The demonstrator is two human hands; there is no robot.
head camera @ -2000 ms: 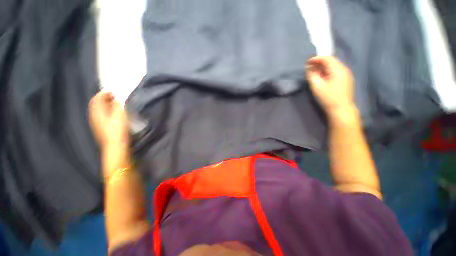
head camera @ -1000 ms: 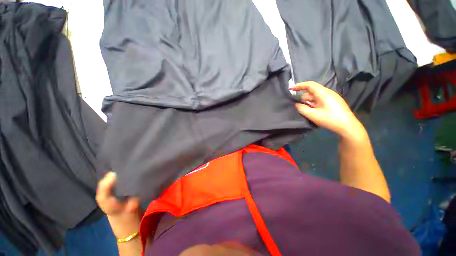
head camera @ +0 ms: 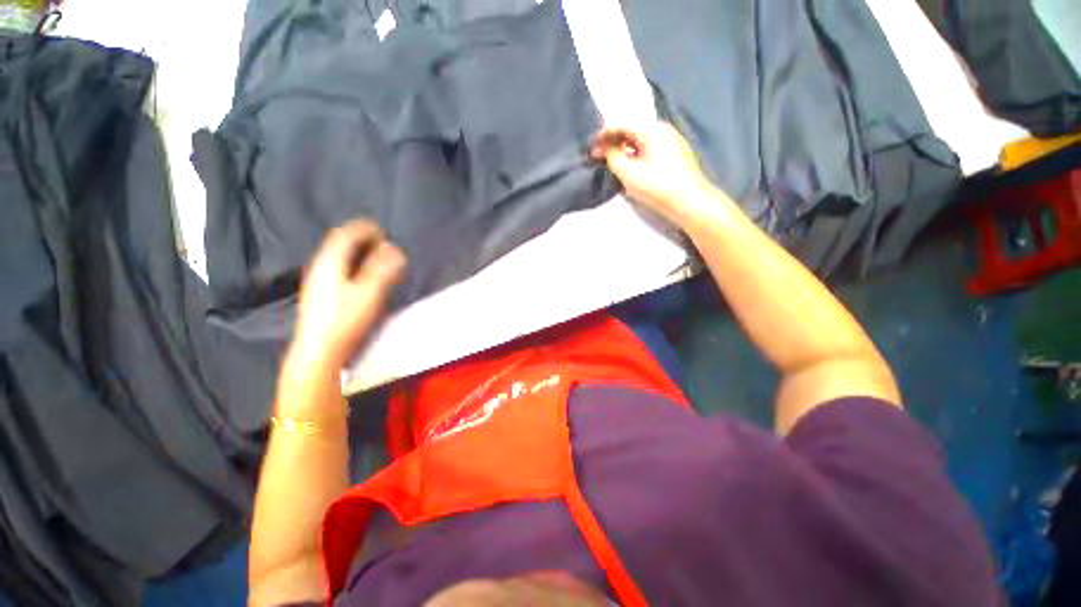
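Observation:
A charcoal skirt [head camera: 415, 154] lies on the white tabletop [head camera: 522, 296], crumpled and pushed back from the near edge. My left hand [head camera: 347, 285] is over its lower left part, slightly blurred, with the fingers curled; whether it grips cloth cannot be told. My right hand [head camera: 646, 164] is at the skirt's right side, with thumb and fingertips pinched at the edge of the cloth. No tool shows clearly in either hand.
Dark garments [head camera: 95, 320] hang over the table edge at the left. More grey garments [head camera: 794, 107] lie at the right, with another dark one at the far right. A red stool or crate [head camera: 1029, 231] stands on the blue floor [head camera: 936, 320].
The skirt's lower part has moved away from my body onto the table, uncovering the white near edge. My left hand has moved up and forward; my right hand has moved left and forward.

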